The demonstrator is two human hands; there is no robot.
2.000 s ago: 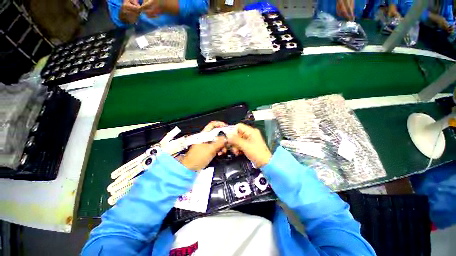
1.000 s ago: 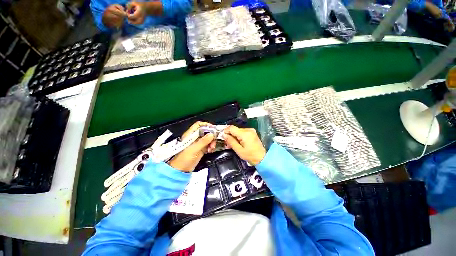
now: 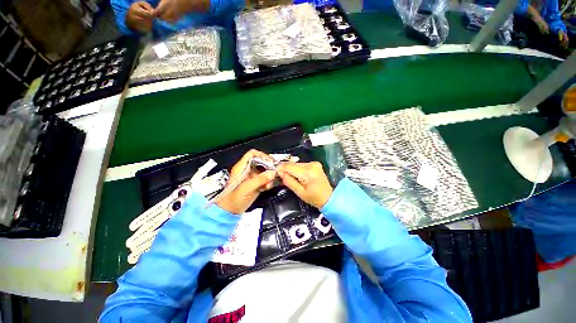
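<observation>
My left hand (image 3: 245,184) is closed around a watch head (image 3: 261,166) with a pale strap half, above the black component tray (image 3: 285,211). My right hand (image 3: 307,183) touches the same watch with its fingertips; a pale strip end sticks out behind the fingers. The exact joint is hidden by the fingertips. Two watch heads (image 3: 299,233) sit in the tray's near pockets. Strapped watches (image 3: 165,211) with dark discs lie piled at the tray's left. A white paper slip (image 3: 241,238) with reddish marks lies on the tray by my left forearm.
A bag of straps (image 3: 404,163) lies right of the tray. A green belt (image 3: 252,101) runs behind it. A white fan (image 3: 529,154) stands at right. Stacked trays (image 3: 57,170) are at left, another black tray (image 3: 486,271) low at right. People's hands (image 3: 155,14) show across the belt.
Against the earlier frames, the view has shifted slightly and my fingers have changed their hold around the watch head. The pale strip in my left hand is now more hidden.
</observation>
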